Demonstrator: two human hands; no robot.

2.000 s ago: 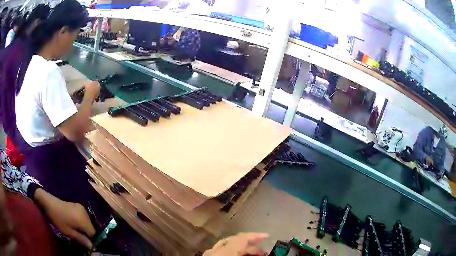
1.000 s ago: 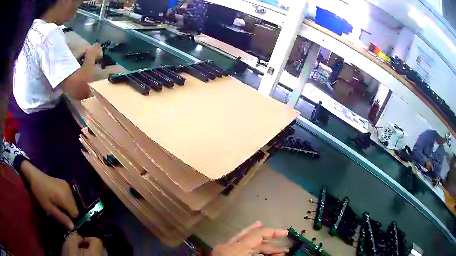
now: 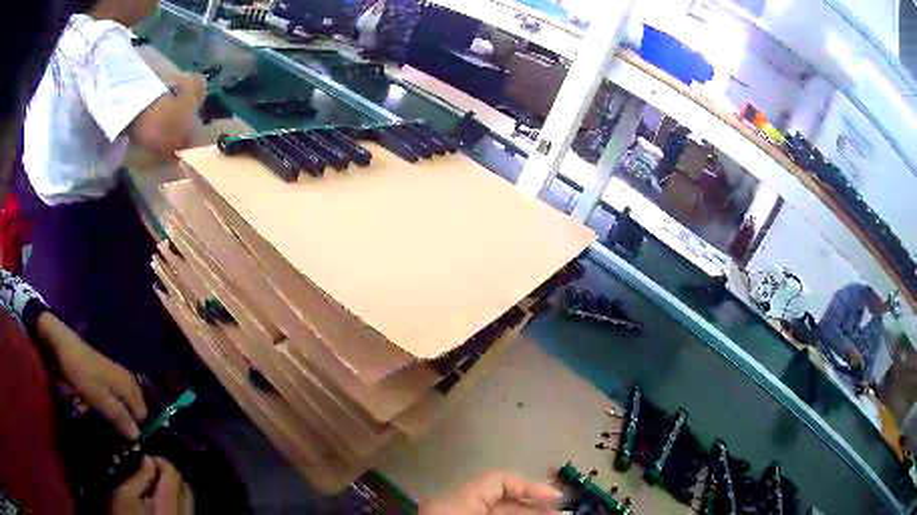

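Note:
My left hand (image 3: 493,495) shows at the bottom middle, cut off by the lower edge, fingers pointing right. Its fingertips are beside a green circuit board strip (image 3: 595,491) with dark parts, also partly cut off; whether they grip it I cannot tell. My right hand is not in view. Several green-and-black comb-like assemblies (image 3: 669,443) lie in a row on the right, along the belt edge, with small wires on their left sides.
A tall stack of cardboard sheets (image 3: 402,262) stands left of centre, with black-fingered assemblies (image 3: 302,151) on top and others between layers. Another person's hands (image 3: 101,392) hold a green board at lower left. A coworker in white (image 3: 85,111) stands beyond. A dark green belt (image 3: 694,347) crosses behind.
The view has shifted slightly. My left hand moved from lying spread over the bench to beside the strip, with its fingers more bent. The coworker's board at lower left has turned.

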